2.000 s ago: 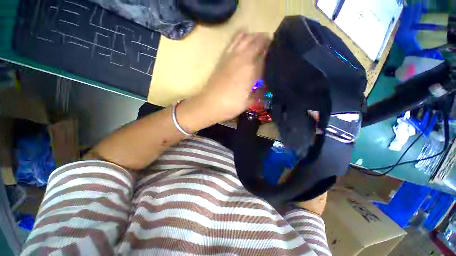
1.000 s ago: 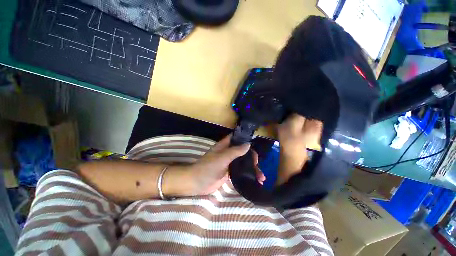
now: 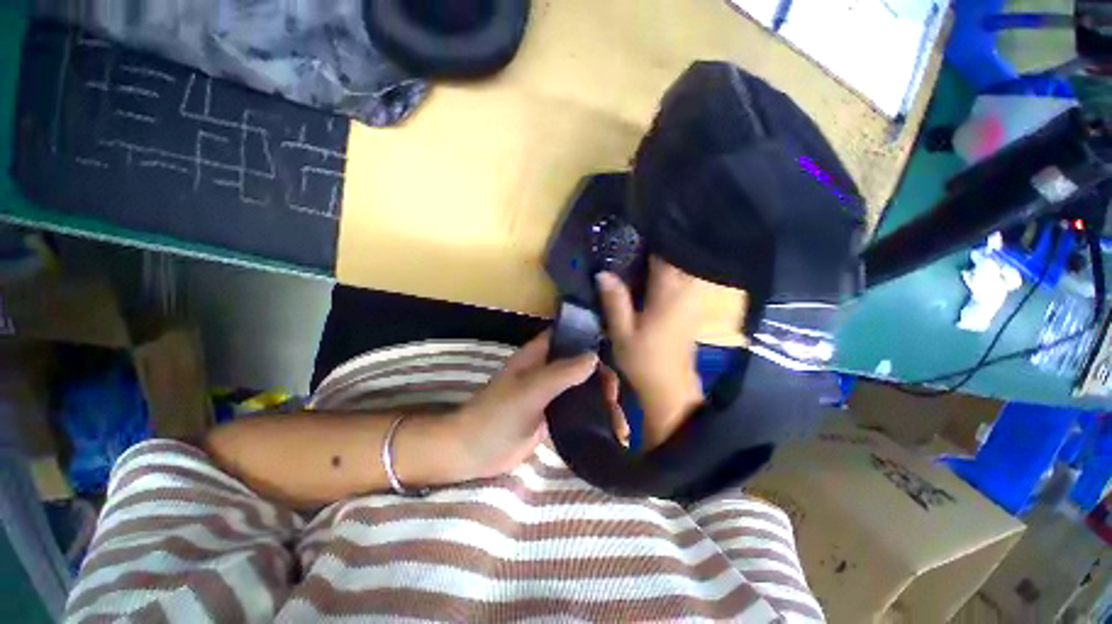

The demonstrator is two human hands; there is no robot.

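Note:
A black gaming headset [image 3: 780,408] is held at the bench's near edge, its headband curving down towards my lap. Its larger padded ear cup [image 3: 719,183] has a thin purple glow on its outer side. The other ear cup [image 3: 594,238] lies over the tan board, with a round dark speaker part showing and no pad on it. My left hand [image 3: 518,408] is closed around the headband end below this cup. My right hand [image 3: 659,347] reaches up inside the headband loop and grips at the cups, its thumb against the unpadded one; some fingertips are hidden.
A loose black ear pad [image 3: 449,31] lies at the far edge beside a crumpled grey bag [image 3: 268,49]. A black mat [image 3: 183,159] is at left. A clipboard with paper [image 3: 854,49] is far right. A black arm-like object [image 3: 976,207] and cables are at right, cartons [image 3: 878,524] below.
My left hand moved from beside the cups down to the headband end. My right hand came into view inside the loop. The smaller cup's bright coloured glow has faded, and the view shifted slightly.

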